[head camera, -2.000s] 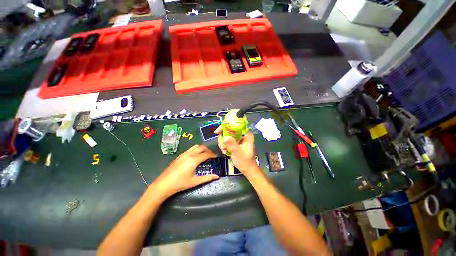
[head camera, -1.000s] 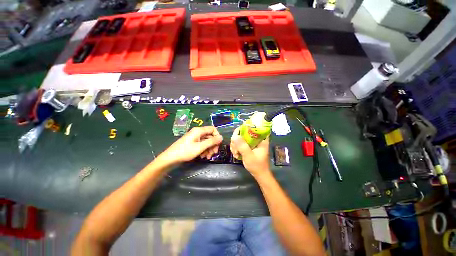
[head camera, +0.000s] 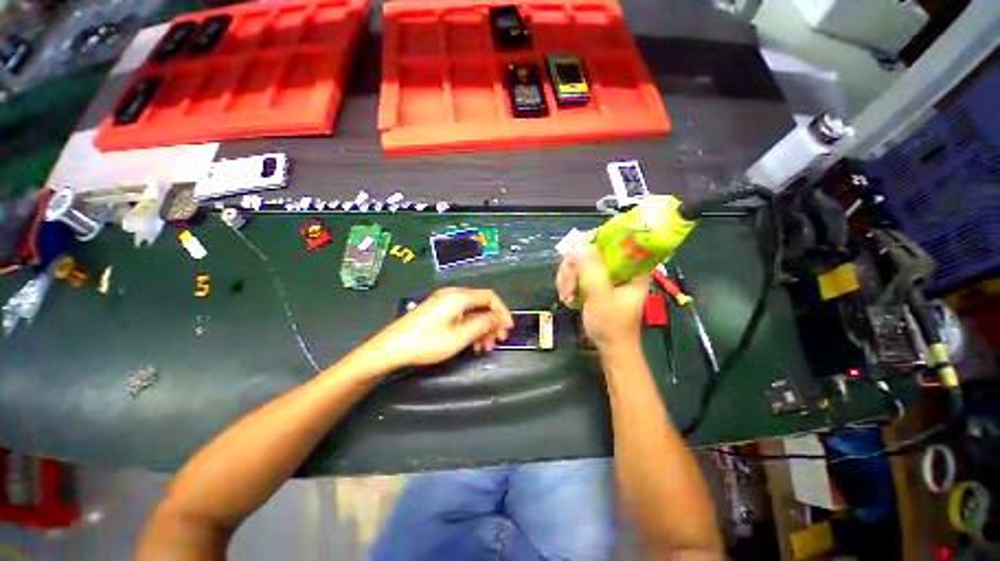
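Observation:
A flip phone (head camera: 531, 330) lies on the green mat in front of me, its light-framed half showing and the rest under my left hand. My left hand (head camera: 466, 323) rests over the phone with fingers curled; whether it grips anything is hidden. My right hand (head camera: 601, 290) holds a lime-green electric screwdriver (head camera: 639, 238) raised to the right of the phone, its cord running off to the right. The screwdriver's tip is hard to make out.
Two red trays (head camera: 483, 139) with phones stand behind. A spare display (head camera: 458, 249), green boards (head camera: 363, 256) and solder wire (head camera: 274, 287) lie on the mat. Red-handled tweezers (head camera: 702, 329) lie right. A bottle (head camera: 792, 153) stands right rear.
My right hand has moved the screwdriver up and right, away from the phone. My left hand has shifted slightly over the phone, and its light-framed half now shows.

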